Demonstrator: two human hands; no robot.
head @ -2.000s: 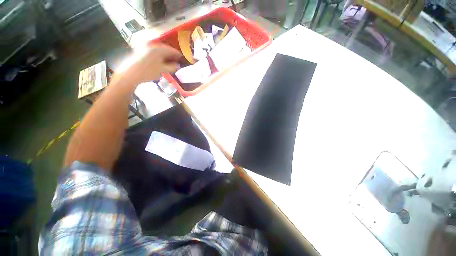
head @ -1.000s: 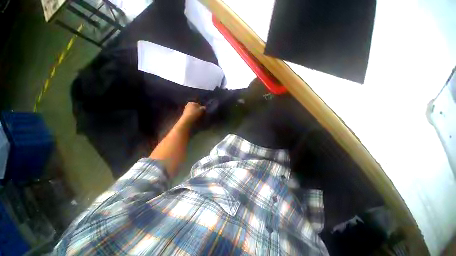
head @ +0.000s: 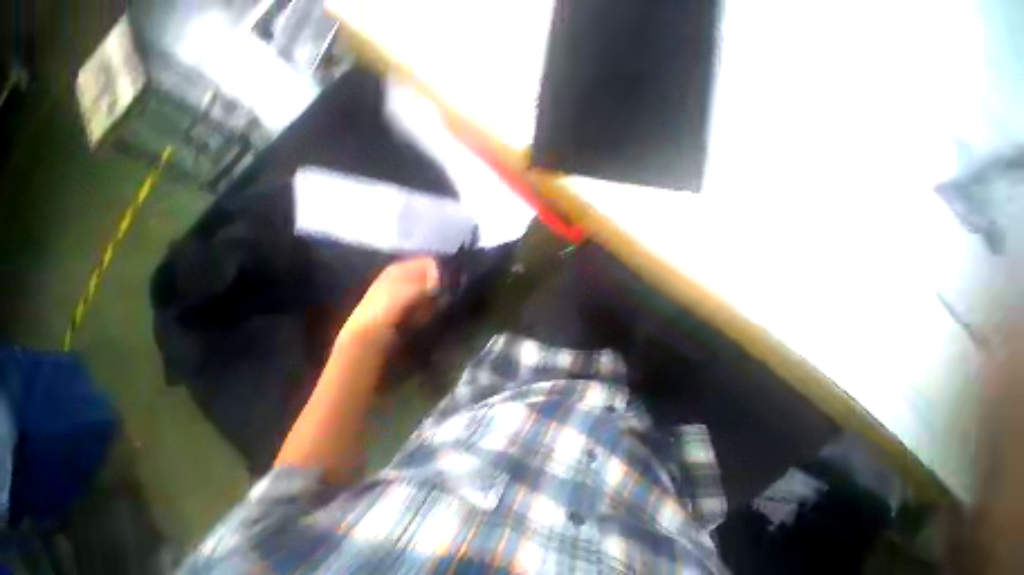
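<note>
My left hand [head: 402,290] is closed on the edge of a dark cloth [head: 253,286] that hangs over my lap, below the table's front edge. The fingertips are blurred. A white strip [head: 376,211] lies on the dark cloth just above my hand. A dark fabric panel [head: 629,96] lies flat on the white table [head: 808,258], its upper end cut off by the frame. A blurred, skin-toned shape at the right edge looks like part of my right hand or arm [head: 1002,432]; its fingers cannot be made out.
A red rim [head: 550,217] shows under the table's wooden edge [head: 719,320]. Blurred machine parts [head: 979,202] are at the right. A stool-like box [head: 112,84] stands at the upper left, a blue container [head: 56,432] at the left, and a yellow floor line [head: 112,242] runs between them.
My left hand has moved from the red basket down to the dark cloth and closed on it. The view has swung down, putting the basket's scraps out of view.
</note>
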